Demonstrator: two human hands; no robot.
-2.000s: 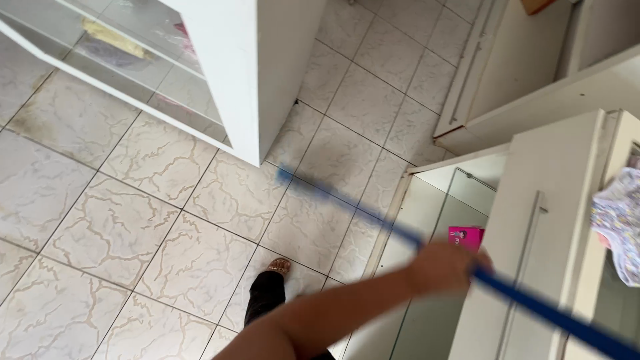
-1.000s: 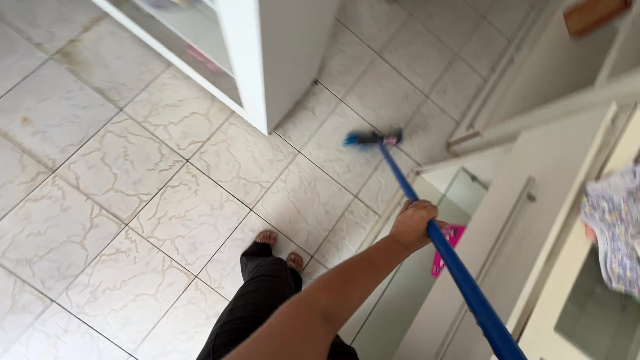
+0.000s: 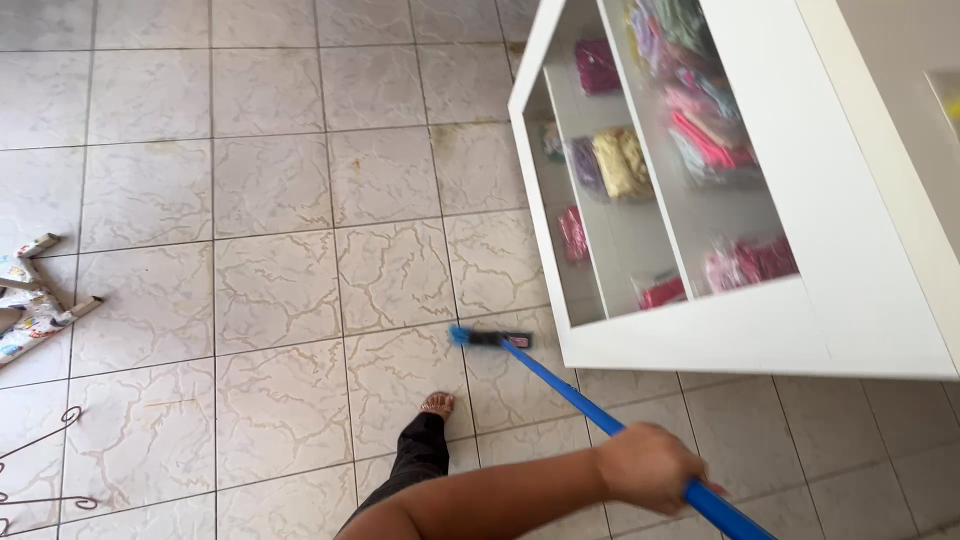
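Observation:
My left hand (image 3: 651, 469) grips the blue handle (image 3: 559, 386) of a broom at the lower right, with the forearm reaching in from the bottom edge. The handle slants up and left to a dark broom head with blue bristles (image 3: 457, 335), slightly blurred, over the pale floor tiles beside the lower corner of a white display cabinet (image 3: 757, 349). The lower end of the handle runs out of view at the bottom right. My right hand is not in view. One sandaled foot (image 3: 438, 403) stands on the tiles, left of the handle and below the broom head.
Through the cabinet's glass, folded, bagged clothes (image 3: 621, 161) show on shelves. At the left edge are a patterned cloth item with stubby legs (image 3: 37, 300) and a curled dark metal frame (image 3: 45, 499). Stained, veined tiles (image 3: 277, 285) spread across the floor.
The view has swung left, bringing more of the cabinet and floor into sight. The broom head is now by the cabinet's front corner. My left hand still holds the handle.

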